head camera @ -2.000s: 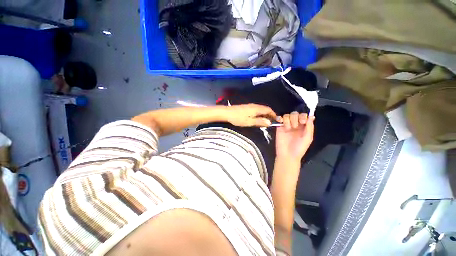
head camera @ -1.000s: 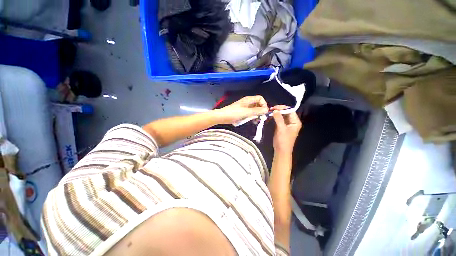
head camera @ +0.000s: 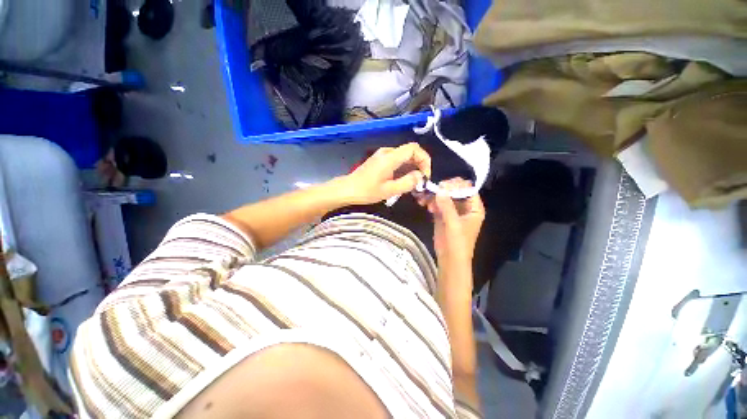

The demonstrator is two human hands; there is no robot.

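Observation:
My left hand (head camera: 391, 172) and my right hand (head camera: 457, 217) are close together over my dark lap. Both pinch a narrow white fabric strip (head camera: 477, 155), which is knotted or looped between the fingertips. The strip rises from my right hand past a wider piece and ends in thin curled tails near the bin's edge. A short white end shows below my left fingers. The exact form of the knot is too small to tell.
A blue bin (head camera: 307, 133) holds a dark patterned bundle (head camera: 307, 57) and pale bundled pieces (head camera: 401, 74). Khaki panels (head camera: 590, 102) overhang the white table (head camera: 663, 254) with a measuring scale (head camera: 602, 303) at right. A grey rounded surface (head camera: 41, 213) is at left.
My hands came closer together and moved slightly left, with the strip now gathered between the fingertips. The strip's free tail shifted left. The bin and khaki cloth sit slightly further left in view.

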